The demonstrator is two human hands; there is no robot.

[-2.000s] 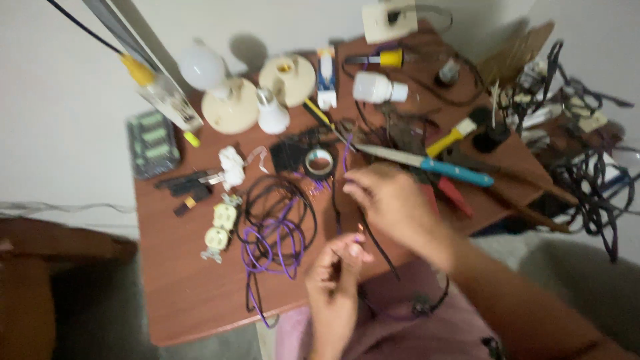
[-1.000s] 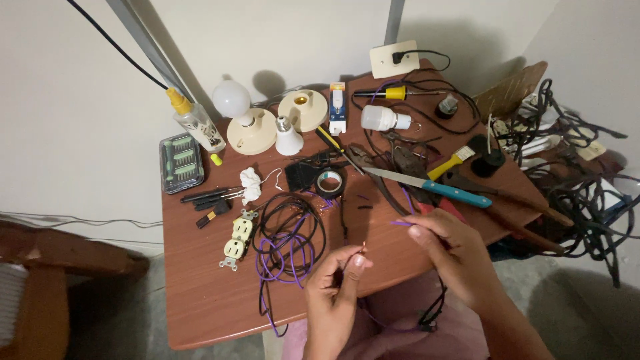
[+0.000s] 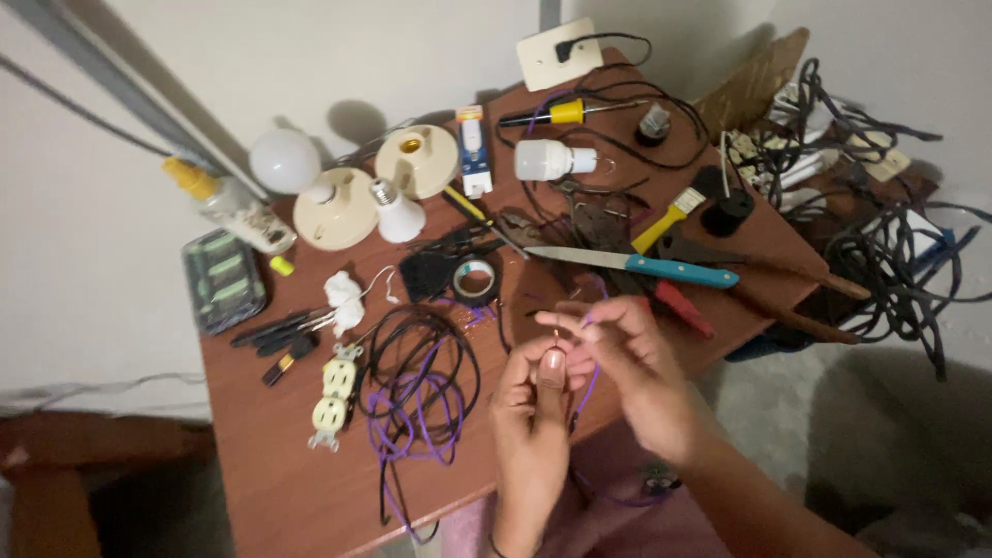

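Observation:
My left hand (image 3: pixel 539 411) pinches a wire whose bare copper end (image 3: pixel 556 336) sticks up between thumb and fingertip. Right beside it, my right hand (image 3: pixel 632 372) has its thumb and index finger closed on a purple wire (image 3: pixel 592 384), which runs down toward my lap. Above the hands lie a kitchen knife with a teal handle (image 3: pixel 682 271) and a roll of black electrical tape (image 3: pixel 474 280). Purple scraps of insulation (image 3: pixel 480 315) are scattered under the tape. To the left are coiled black and purple wires (image 3: pixel 418 403) and a cream duplex receptacle (image 3: pixel 335 395).
Lamp holders (image 3: pixel 338 213), an LED bulb (image 3: pixel 399 213) and a soldering iron (image 3: pixel 566 112) stand or lie at the back. A yellow brush (image 3: pixel 666 221) and red-handled pliers (image 3: pixel 682 308) lie right of the hands. Tangled cables (image 3: pixel 883 263) fill the right side, past the tabletop's edge.
One second ago my hands were apart, with a purple wire end at my right fingertips; now the right hand has come in beside the left one. The view has shifted.

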